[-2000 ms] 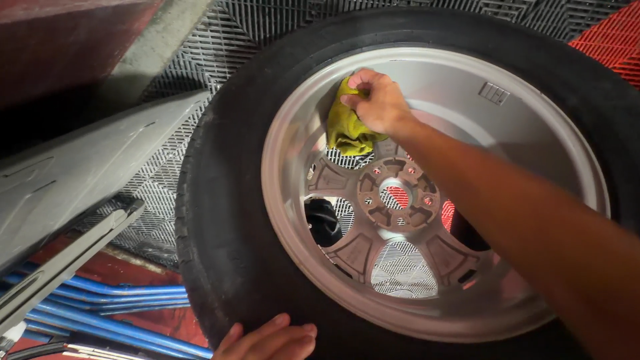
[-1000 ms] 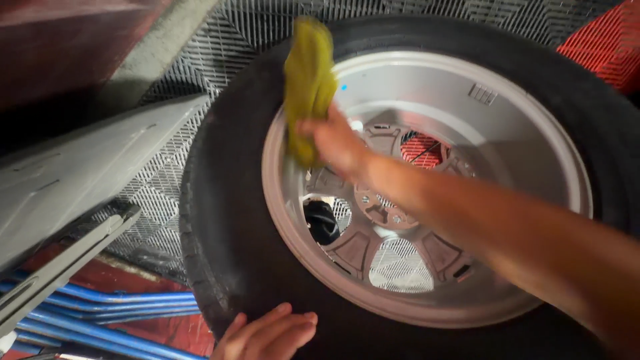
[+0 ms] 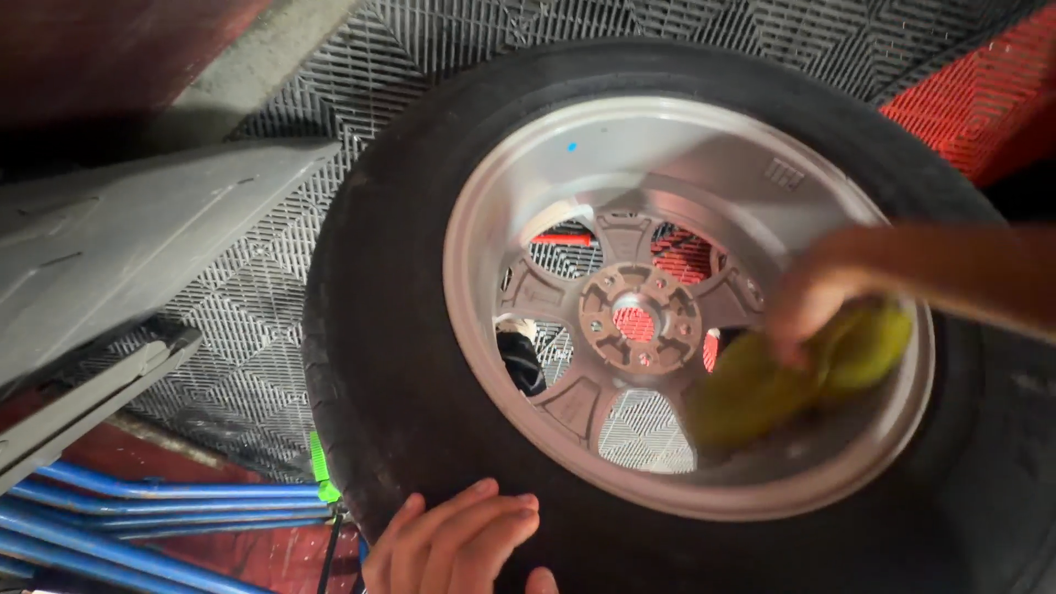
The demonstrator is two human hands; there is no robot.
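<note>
A black rubber tire (image 3: 388, 305) mounted on a silver alloy wheel rim (image 3: 528, 181) fills the middle and right, its hollow side toward me. My right hand (image 3: 813, 305) is blurred by motion and holds a yellow-green cloth (image 3: 759, 388) inside the lower right part of the rim. At the bottom, my left hand (image 3: 462, 540) rests on the tire's sidewall, fingers spread and holding nothing. Through the spoke openings show the floor, a red rod-like thing (image 3: 563, 239) and a dark thing (image 3: 518, 363) that looks like part of a shoe.
Grey and red grid floor tiles (image 3: 396, 49) lie around the tire. At left are a grey panel (image 3: 165, 231) and a light metal bar (image 3: 91, 404). Several blue tubes (image 3: 190, 490) run at lower left, near a bright green piece (image 3: 322, 466) beside the tread.
The right hand, with the cloth, has moved from the rim's upper left edge across to its lower right side. The left hand remains at the lower sidewall.
</note>
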